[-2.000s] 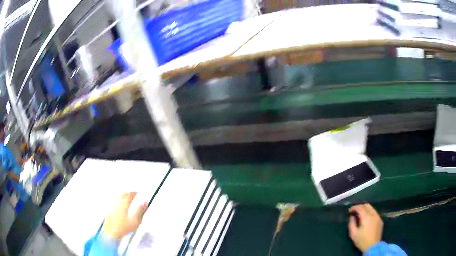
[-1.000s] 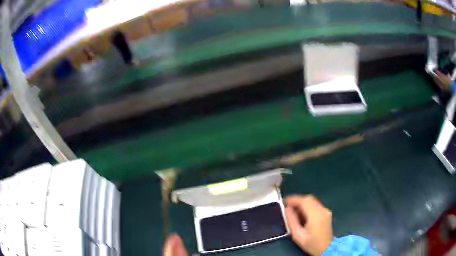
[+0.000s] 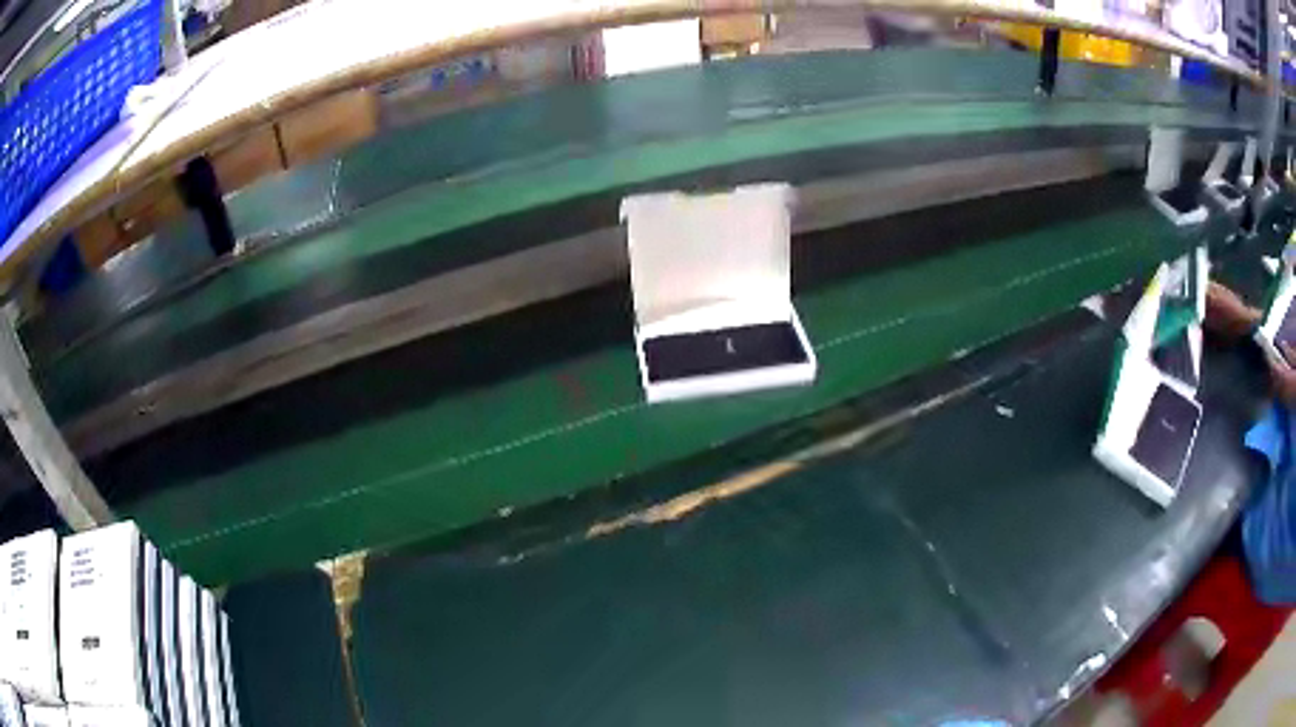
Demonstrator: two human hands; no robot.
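Neither of my hands shows; only a small scrap of light blue sleeve [image 3: 975, 723] is cut off at the bottom edge. An open white gift box [image 3: 725, 381] stands on the green conveyor belt [image 3: 469, 490], its lid upright at the back and a dark flat device [image 3: 722, 350] in its tray. A stack of closed white boxes [image 3: 107, 625] stands at the lower left, with small dark print on the box faces and dark lines between the boxes. The dark green bench top [image 3: 711, 611] lies nearest, its torn edge showing tan.
At the right another open box [image 3: 1148, 440] with a dark device stands on the bench, beside another person's hand [image 3: 1231, 310] and blue sleeve. More open boxes [image 3: 1177, 199] are farther along the belt. A red stool [image 3: 1201, 639] is lower right, a blue basket [image 3: 71, 114] upper left.
The near open box and both my hands have left the view at the bottom. The view has shifted, and the open box on the belt now sits farther left and lower in the picture.
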